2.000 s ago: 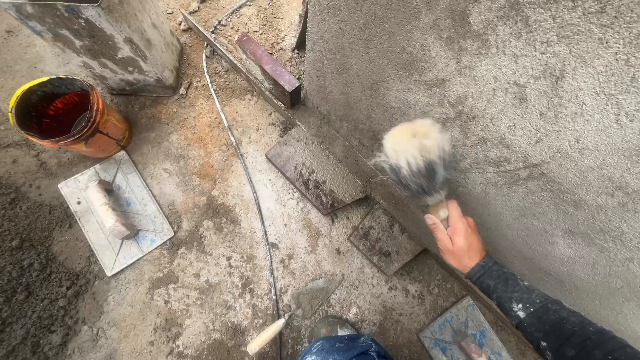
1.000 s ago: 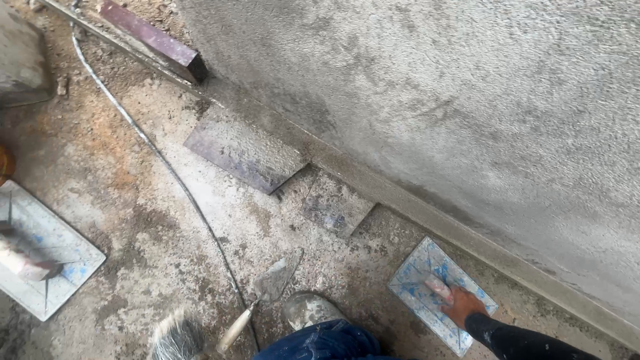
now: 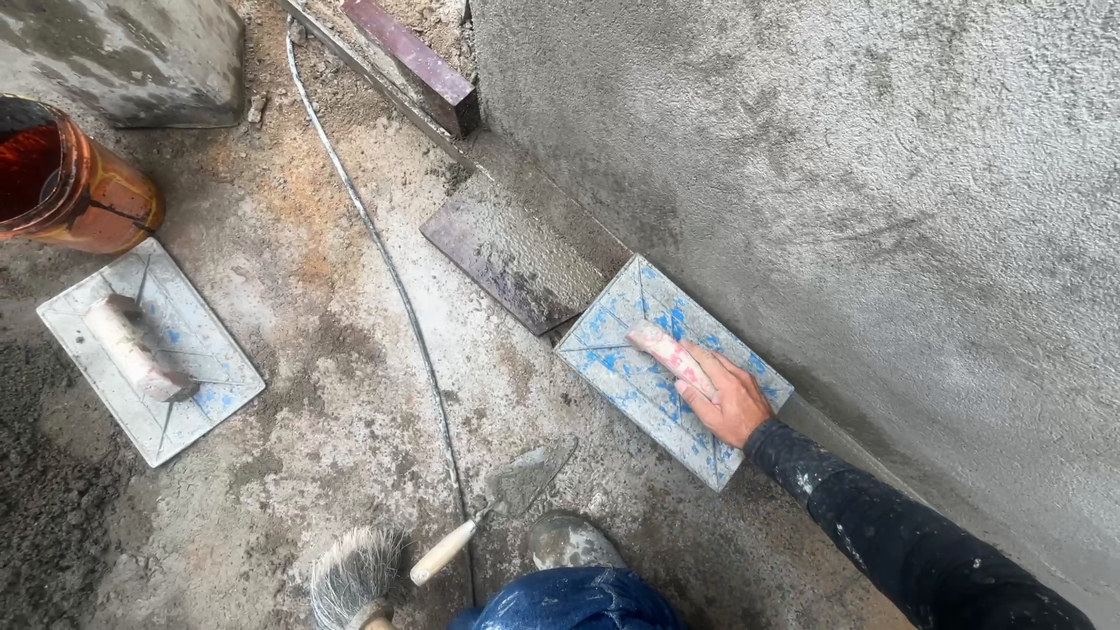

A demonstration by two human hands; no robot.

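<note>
My right hand grips the worn handle of a plastering float, a rectangular plate with blue flecks. The float lies by the foot of the rendered wall, its upper corner close to a mortar-covered board. My left hand is out of view. At the bottom edge a round bristle brush shows, its handle cut off by the frame; whether a hand holds it is hidden. Beside it a pointing trowel with a pale handle lies on the ground, near my boot.
A second float lies at the left, below an orange bucket. Wet mortar is heaped at the left edge. A cable crosses the ground. A concrete block and a reddish-brown bar are at the top.
My right hand, holding the brush up against the wall two seconds ago, now grips the float. The float has moved up and left along the wall's foot. The brush is now low, near the trowel.
</note>
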